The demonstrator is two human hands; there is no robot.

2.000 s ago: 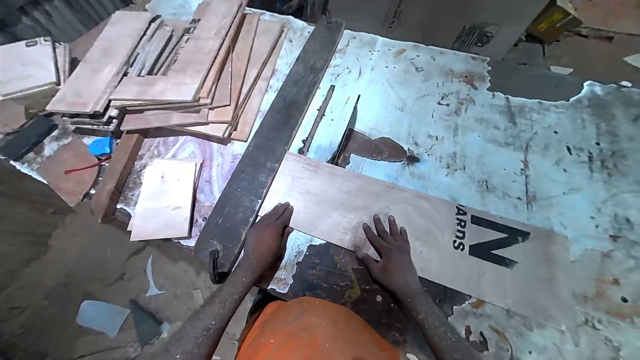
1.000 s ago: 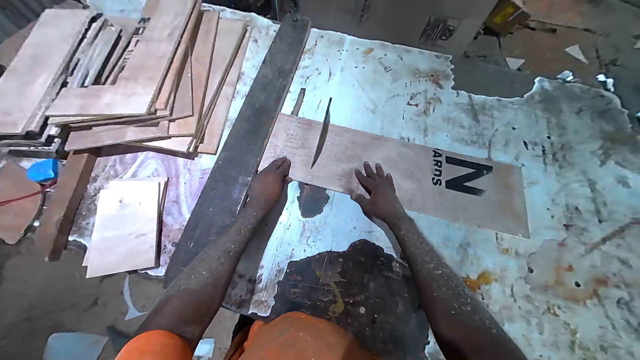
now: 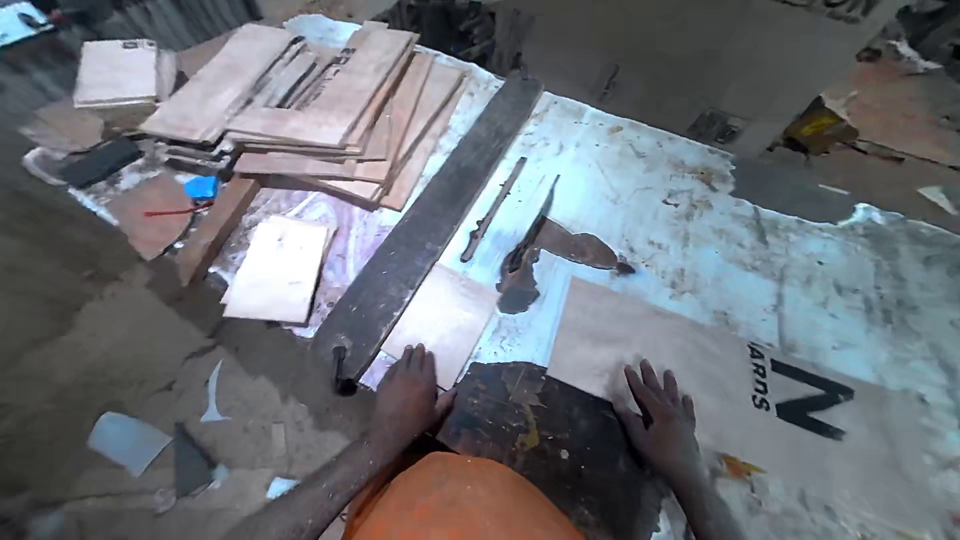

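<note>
My left hand (image 3: 410,394) rests with its fingertips on the near edge of a small plywood piece (image 3: 442,319), whose left edge lies along a long dark flat bar (image 3: 439,217). My right hand (image 3: 664,412) lies spread on a long plywood strip (image 3: 637,330) that bears large black lettering. A gap separates the small piece from the strip. Beyond the gap, a narrow dark pointed blade-like tool (image 3: 534,225) lies on the worn tabletop. Between it and the bar is a thin dark stick (image 3: 493,210).
Several plywood panels (image 3: 300,124) are piled at the upper left. A small stack of plywood pieces (image 3: 277,270) sits left of the bar, near a wooden block (image 3: 217,229) and a blue object (image 3: 201,187). Scraps (image 3: 129,442) lie on the floor. The tabletop (image 3: 675,240) has ragged edges.
The plywood, one strip reaching the bar before, is now in two parts with a gap. My right hand and the lettered strip have moved right, away from the bar.
</note>
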